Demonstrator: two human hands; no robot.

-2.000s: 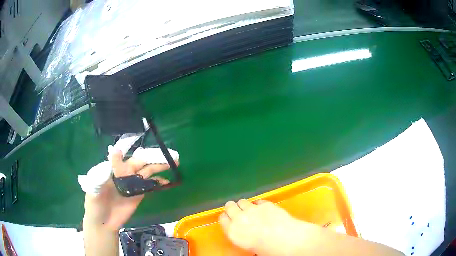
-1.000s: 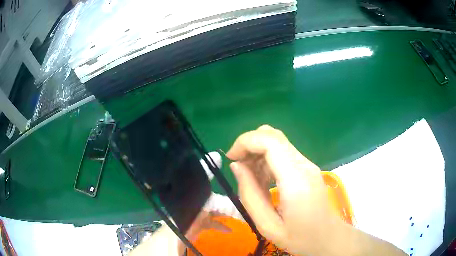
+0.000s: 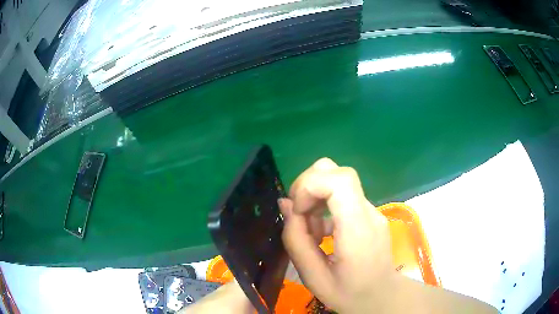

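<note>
A black phone middle frame [image 3: 254, 224] is held up on edge, tilted, in front of the orange parts tray [image 3: 412, 242]. My left hand [image 3: 224, 299] is mostly hidden behind the frame and cut off by the bottom edge; it holds the frame from below. My right hand [image 3: 343, 236] is at the frame's right side edge, thumb and index fingertips pinched together. Whether a small part is between them cannot be seen. A pile of small dark and copper side parts [image 3: 316, 305] shows in the tray below my right hand.
Other middle frames lie on the green belt [image 3: 294, 122], one at left [image 3: 84, 193] and several at far right [image 3: 512, 73]. Stacked black trays [image 3: 239, 67] stand beyond. Dark plates [image 3: 178, 288] lie left of the tray. White paper [image 3: 478, 227] at right bears dark specks.
The held frame was raised and turned onto its edge. My right hand came up from the tray to the frame's side. The frames on the belt have shifted left.
</note>
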